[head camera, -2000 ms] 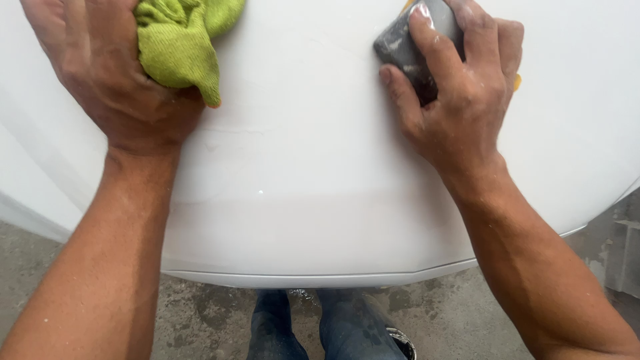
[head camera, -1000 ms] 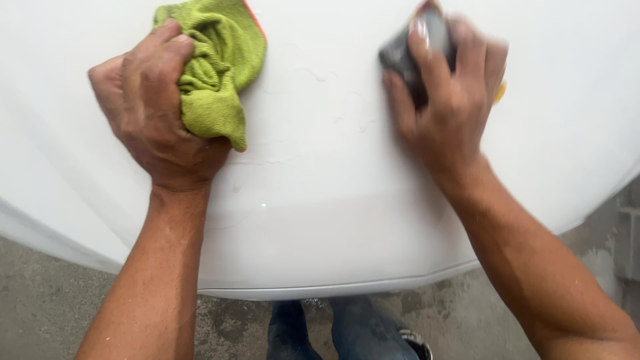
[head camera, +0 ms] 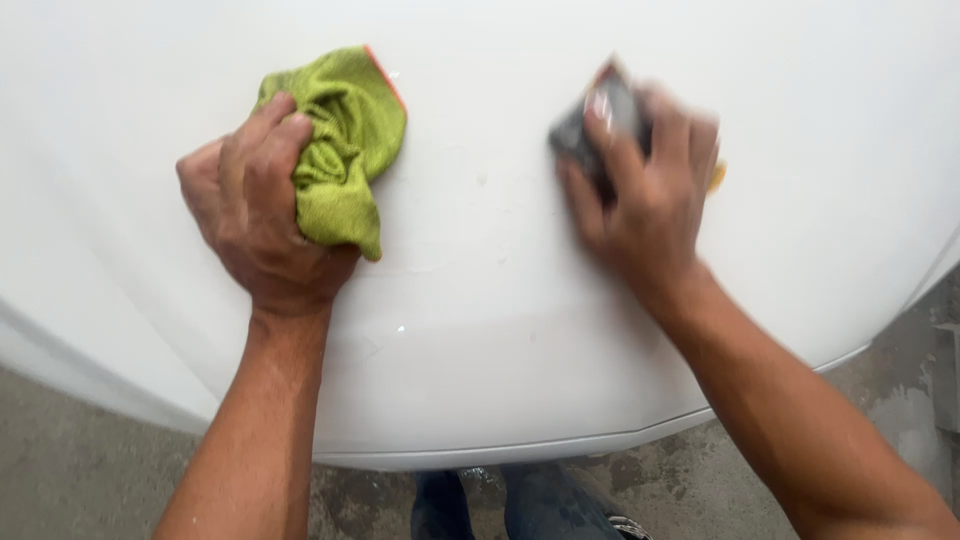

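Observation:
My left hand (head camera: pixel 270 202) grips a bunched lime-green cloth (head camera: pixel 345 157) with an orange edge, low over a white, glossy car body panel (head camera: pixel 465 300). Under the fingers of my right hand (head camera: pixel 645 180) is a dark grey block or pad (head camera: pixel 585 135), pressed flat on the same panel. Its underside is hidden, and the hand is blurred. A bit of something yellow-orange (head camera: pixel 718 177) shows beside the right hand's outer fingers. Small wet marks and droplets lie on the panel between the hands.
The panel's curved front edge (head camera: pixel 480 456) runs across the lower view. Below it are legs in blue jeans (head camera: pixel 555 502) and a stained, damp concrete floor (head camera: pixel 82 457). Grey blocks (head camera: pixel 946 360) stand at the right edge.
The left hand with the green cloth has come inward, to the right in the view, and more of the cloth shows. The right hand keeps its hold on the grey block.

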